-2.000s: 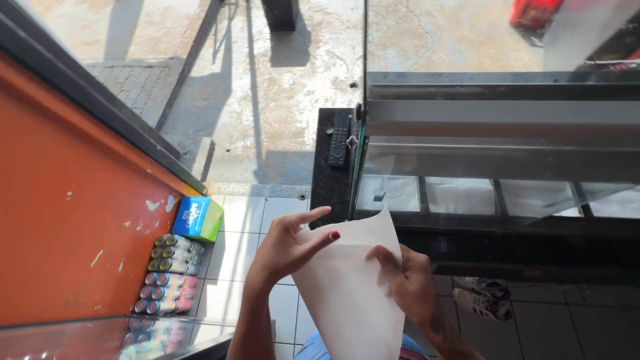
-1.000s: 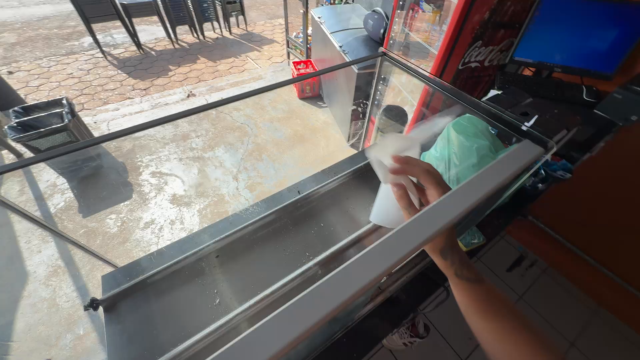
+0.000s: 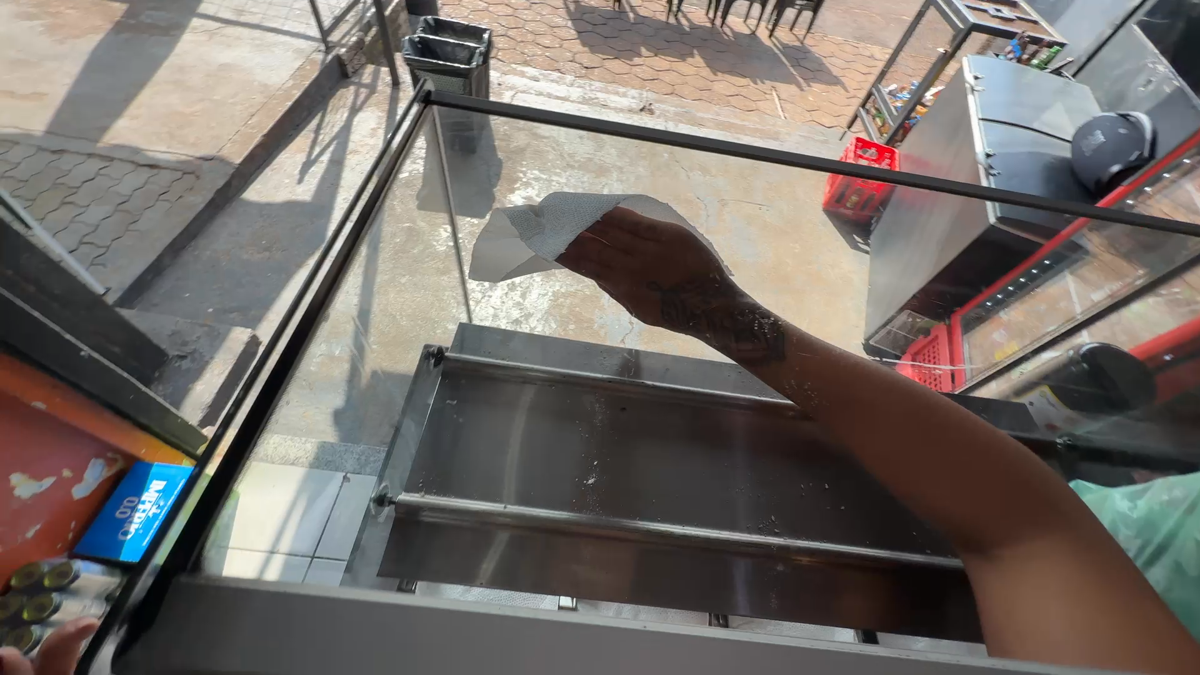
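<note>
My right hand (image 3: 652, 267) reaches into a glass display case and presses a white paper towel (image 3: 544, 230) flat near the front glass pane, above the steel tray (image 3: 609, 450). The towel spreads out past the fingertips, and the palm hides part of it. Small crumbs lie on the tray between two metal rods. At the bottom left, only the fingers of my left hand (image 3: 61, 647) show, at the case's black corner frame (image 3: 117, 619); whether they grip it is unclear.
A pale top rail (image 3: 562, 633) crosses the near side of the case, and a black frame (image 3: 750, 155) edges the far glass. A green plastic bag (image 3: 1148, 530) is at the right. Drink cans (image 3: 56, 591) and a blue box (image 3: 136, 511) stand at the left.
Two seconds ago both hands were on the paper outside the case; now the right one has it inside. Since one second ago that hand has moved from the green bag's side toward the other end.
</note>
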